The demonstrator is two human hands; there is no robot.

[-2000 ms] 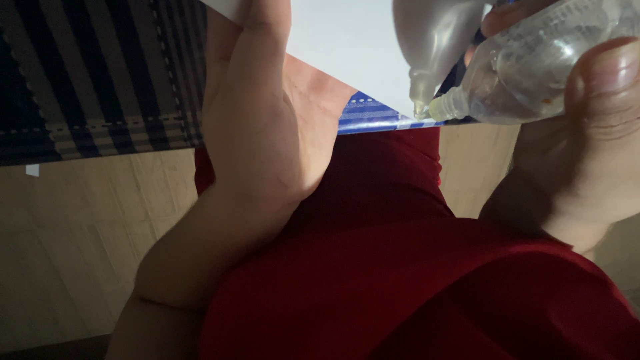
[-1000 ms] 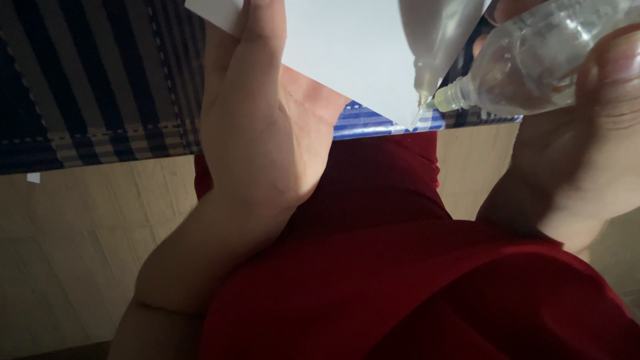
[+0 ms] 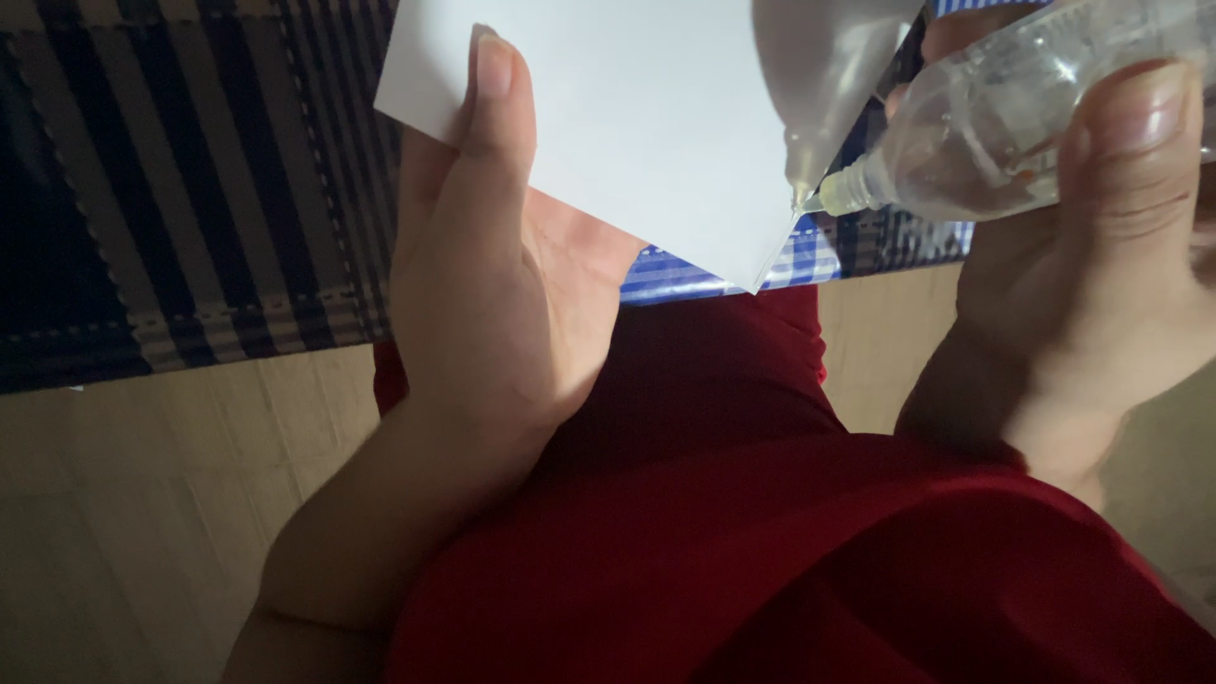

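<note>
A sheet of white paper lies across my left hand, the thumb on its upper face and the palm and other fingers beneath. My right hand grips a clear plastic squeeze bottle with a narrow nozzle, tilted so that the nozzle points left at the paper's right edge, near its lower corner. Clear fluid glints at the tip, where it meets the paper's edge. The bottle's shadow falls on the paper. The bottle's far end is cut off by the frame.
A blue checked and striped tablecloth covers the table, whose front edge runs below the paper. Red clothing covers my lap and body. The pale floor shows below the table, with a tiny white scrap near the table's edge at left.
The paper's visible corner has moved lower past the table's edge, and the bottle's nozzle now meets the paper's edge farther up from that corner. Both hands keep their holds.
</note>
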